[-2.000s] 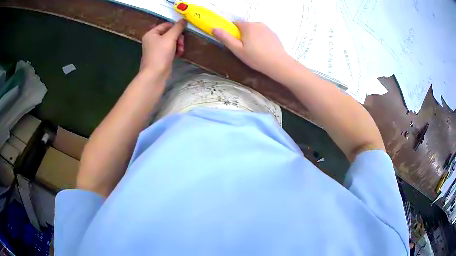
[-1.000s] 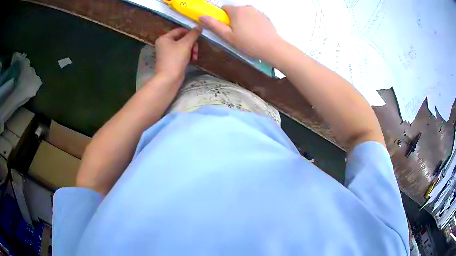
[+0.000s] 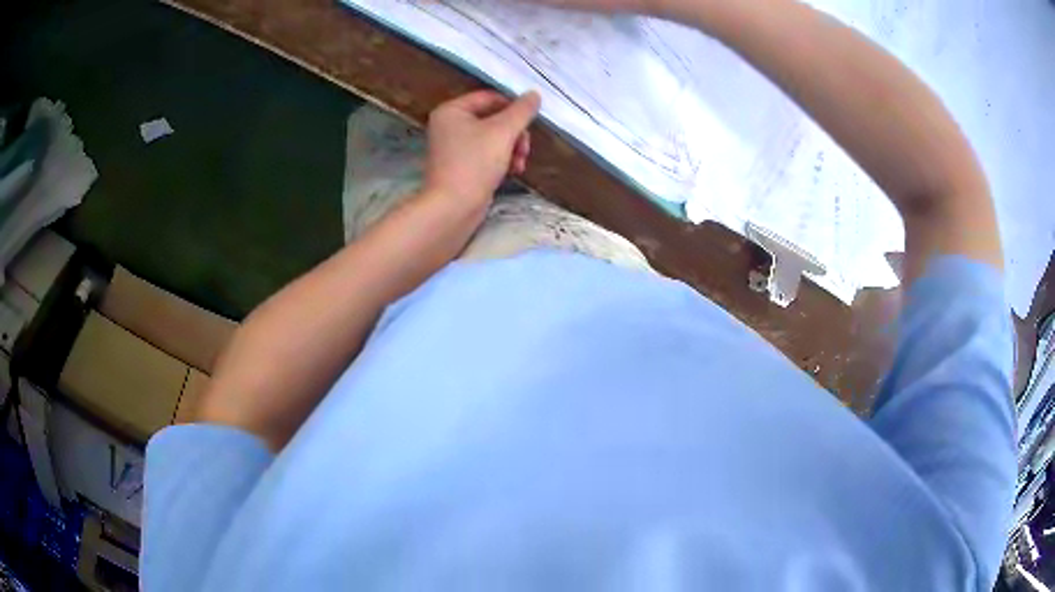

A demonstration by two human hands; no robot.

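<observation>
The white paper marker (image 3: 764, 127) with printed outlines lies on the fabric lay, whose teal edge (image 3: 662, 201) runs along the table's near side. My left hand (image 3: 477, 148) is at this edge, with thumb and forefinger pinched on the lay's border. My right hand (image 3: 596, 5) is cut off by the top edge of the picture; only a sliver near the wrist shows over the marker, its fingers hidden. The yellow cutter is not in view. A silver clip (image 3: 787, 261) sits at the marker's near edge, right of centre.
The brown table edge (image 3: 382, 69) runs diagonally in front of me. Open cardboard boxes (image 3: 127, 364) and pale piled cloth (image 3: 46, 174) lie at the left. A white scrap (image 3: 155, 130) is on the dark green floor. Striped material shows at the far right.
My right hand has moved up, almost out of the picture, and the yellow cutter has left the view. My left hand shows farther right along the edge. The silver clip has come into view.
</observation>
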